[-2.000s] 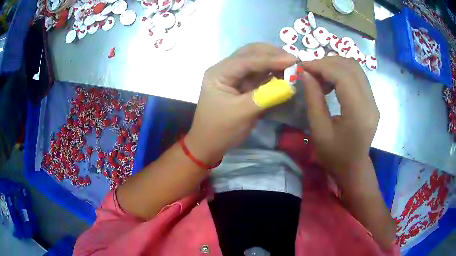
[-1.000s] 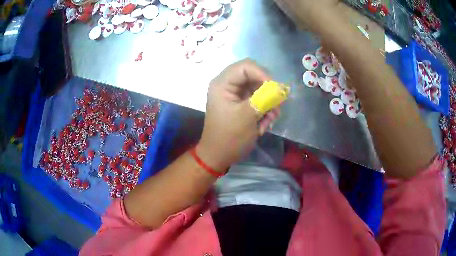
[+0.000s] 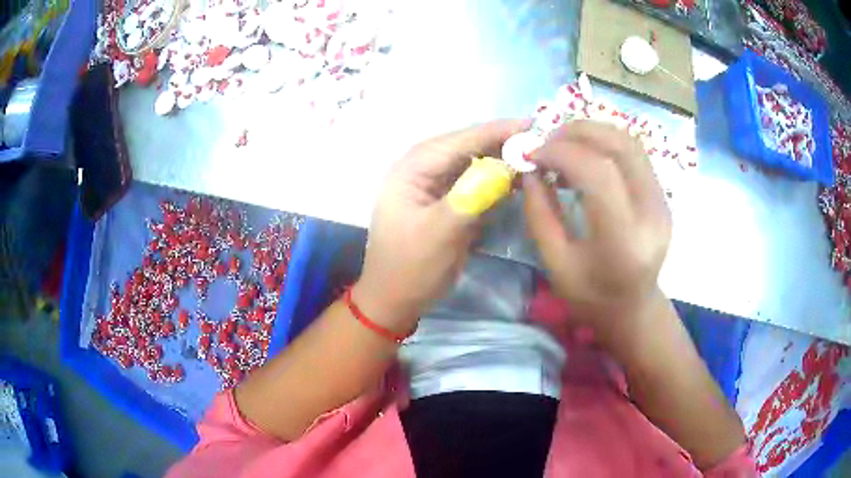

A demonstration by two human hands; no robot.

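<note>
My left hand (image 3: 429, 205), with a yellow wrap (image 3: 481, 186) on the thumb, holds a white disc (image 3: 519, 151) upright between thumb and fingers, over the table's near edge. My right hand (image 3: 602, 210) is at the disc's right side, its fingertips touching or very near a small red part (image 3: 529, 157) on the disc's face. Blur hides whether the right fingers still pinch the part. A loose group of white discs with red marks (image 3: 620, 119) lies behind my right hand.
A round white pot (image 3: 639, 55) with a thin stick sits on brown cardboard (image 3: 597, 44). A blue bin (image 3: 748, 107) stands at right. A large heap of discs (image 3: 308, 33) lies at back left. Plastic-lined crates (image 3: 215, 294) of red pieces flank my lap.
My right hand has come back from the far side of the table to the disc at my left hand. The pot and cardboard show again. The view has shifted slightly.
</note>
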